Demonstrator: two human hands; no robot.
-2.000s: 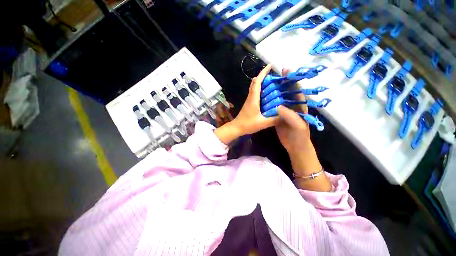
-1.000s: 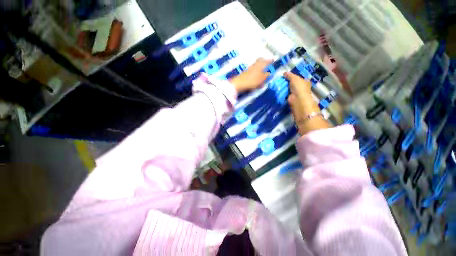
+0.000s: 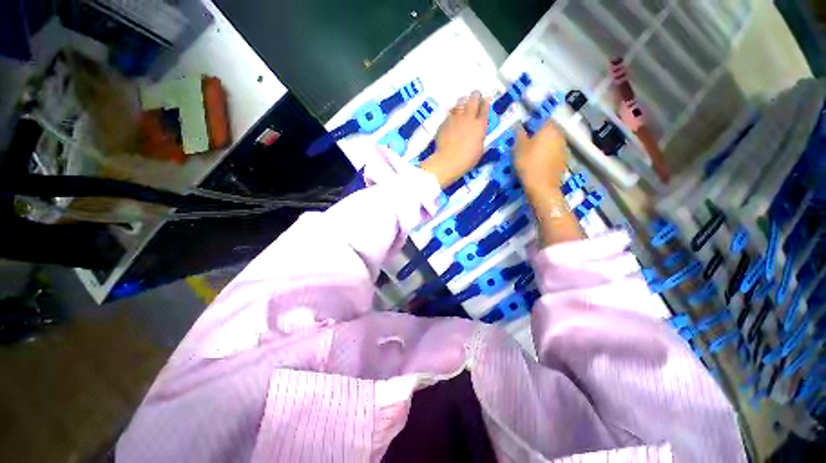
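Note:
Blue-strapped watches lie in a slanting row on a white tray, their light blue cases showing with no dark screens. My left hand is over the tray's upper part, fingers curled beside blue straps; whether it grips one is hidden. My right hand is just right of it, thumb and fingers closed around blue watches between the hands. How many it holds is hidden.
A slotted tray behind holds a pink-strapped watch and dark watch heads. Many blue and black straps hang at the right. A white bench with an orange-brown object and black cables stand left.
The view has turned from the side tray to this tray of case-up watches. Since one second ago, the bundle between my hands looks smaller and more watches lie separately in the row.

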